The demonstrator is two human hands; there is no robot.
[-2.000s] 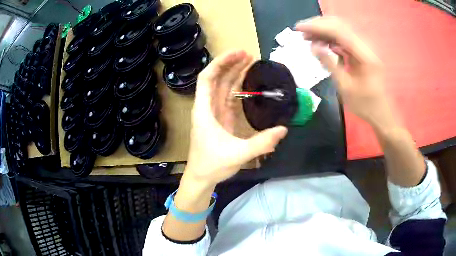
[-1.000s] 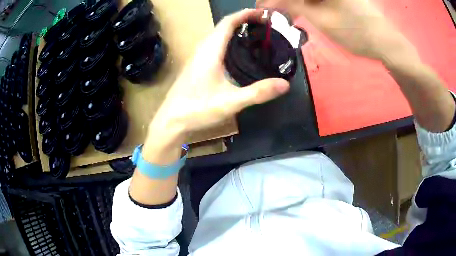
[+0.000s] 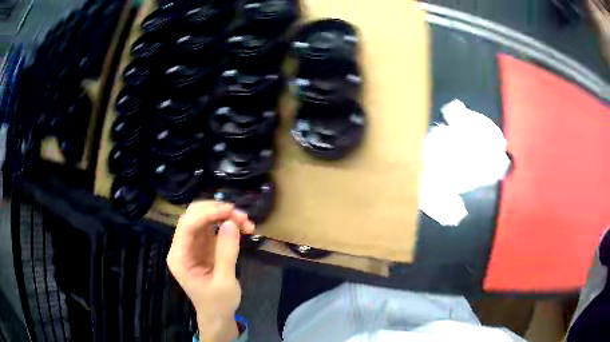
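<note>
My left hand [image 3: 211,257] is at the front edge of the cardboard sheet [image 3: 361,194], by the lower end of a row of black round housings [image 3: 244,120]. Its fingers are curled towards the thumb and blurred; I cannot tell if they grip anything. The nearest housing [image 3: 251,197] is just above the fingertips. A shorter column of housings [image 3: 328,87] overlaps to the right. Blurred skin is cut off at the upper right edge; I cannot tell if it is my right hand. No green board shows.
A crumpled white cloth or paper [image 3: 465,160] lies on the dark bench between cardboard and red mat [image 3: 548,180]. A metal rail [image 3: 495,33] curves behind. More housings [image 3: 60,80] stand at far left. Black crates [image 3: 87,280] are below the bench edge.
My left hand has moved down and left, away from the housing it held, which no longer shows. My right hand has left the work area. The view has shifted, uncovering the white cloth.
</note>
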